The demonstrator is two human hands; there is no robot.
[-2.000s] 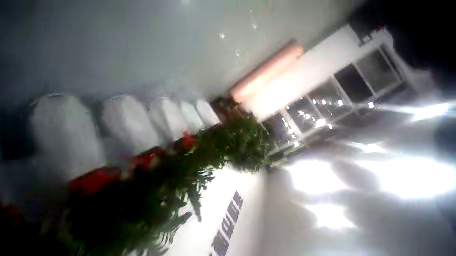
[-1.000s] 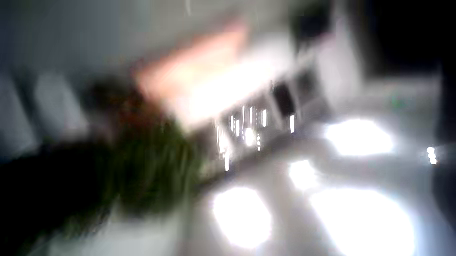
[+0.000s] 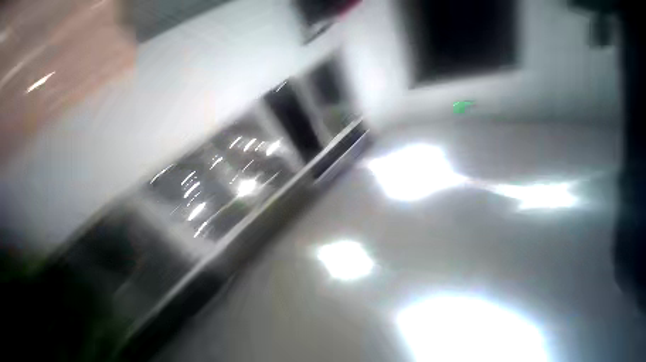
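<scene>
Neither of my hands is in the picture, and I see no held thing. The view is tilted and blurred. A grey glossy surface [image 3: 297, 283] with several bright white glares fills the lower right. A row of dark panes [image 3: 234, 170] with small light reflections runs diagonally from lower left to upper middle, beside a white wall [image 3: 191, 71].
A pinkish-orange panel [image 3: 71, 63] is at the upper left. A dark rectangular opening [image 3: 464, 39] is at the top right, with a small green glow [image 3: 462, 107] near it. A dark upright shape [image 3: 632, 162] lines the right edge. Dark green blur, perhaps plants, is at the lower left.
The view has swung across the room. The pale upright shapes and red-flowered plants have left the picture or shrunk to its left edge. The panes, opening and green glow have come closer.
</scene>
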